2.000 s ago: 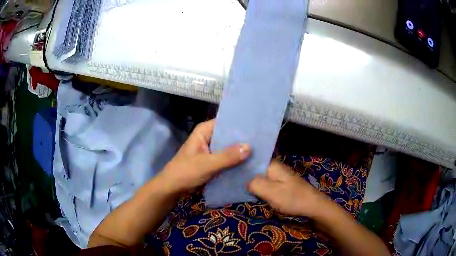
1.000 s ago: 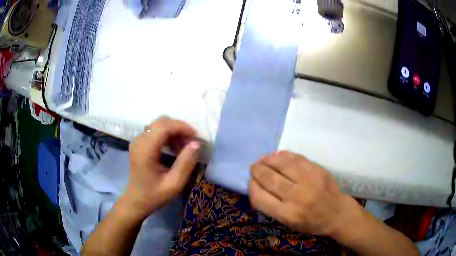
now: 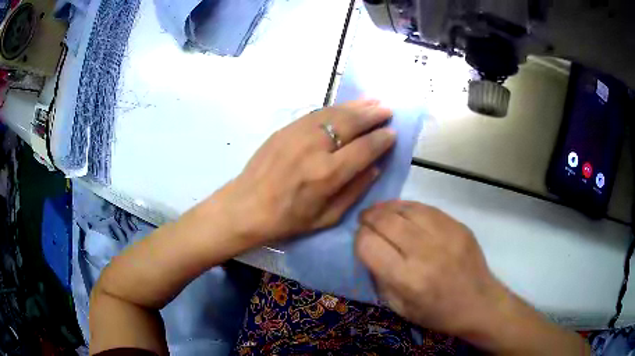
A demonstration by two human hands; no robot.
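A light-blue band piece (image 3: 327, 261) lies from the table's front edge up over the bed towards the bright needle area; its far end is lost in glare. My left hand (image 3: 320, 167), with a ring on one finger, lies flat on the band's middle, fingers towards the needle area. My right hand (image 3: 425, 261) has curled fingers at the band's right edge near the table edge; its fingertips are partly hidden, so I cannot tell whether it grips the cloth. The knurled knob (image 3: 489, 98) hangs beside the needle area of the sewing machine (image 3: 445, 28).
A smartphone (image 3: 588, 139) lies on the bed plate (image 3: 480, 149) at the right. Stacked cut strips (image 3: 104, 90) with dark frayed edges lie at the left. Larger cut pieces (image 3: 223, 24) lie at the back. A light-blue cloth pile (image 3: 111, 229) hangs below the table edge at the left.
My left hand has moved from beside the band onto its middle. My right hand stays near the band's right edge. The view has shifted, showing more of the machine head and the knob.
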